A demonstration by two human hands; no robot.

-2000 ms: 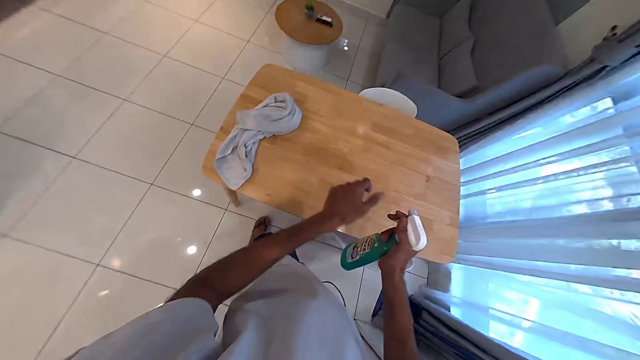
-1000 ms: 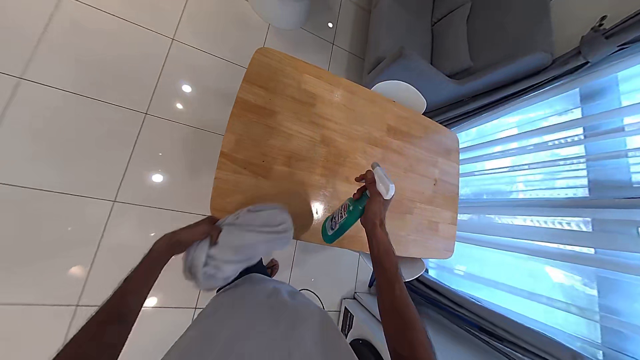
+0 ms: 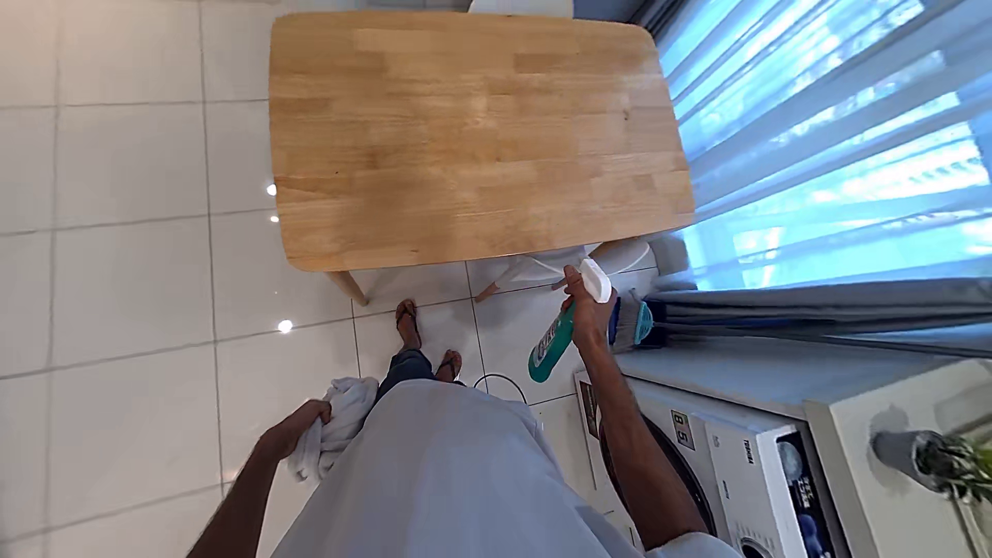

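My left hand (image 3: pixel 298 426) grips a bunched white cloth (image 3: pixel 337 422), which hangs beside my left hip, off the table. In my right hand (image 3: pixel 589 310) is a green spray bottle (image 3: pixel 552 347) with a white trigger head (image 3: pixel 595 280); it is tilted and held below the near edge of the wooden table (image 3: pixel 473 147), toward the right. The tabletop is light wood with rounded corners. My right fingers wrap the bottle's neck, and part of the bottle is hidden behind them.
A white chair (image 3: pixel 542 263) is partly under the table's near side. To the right are a broom head (image 3: pixel 634 322), a white front-loading washing machine (image 3: pixel 721 465), sheer curtains (image 3: pixel 837 155) and a potted plant (image 3: pixel 914 457). White floor tiles (image 3: pixel 132 287) extend at the left.
The cloth lay on the table at first; my left hand took hold of it and now has it by my hip. My right hand with the bottle has moved back from over the table. The view has shifted considerably.
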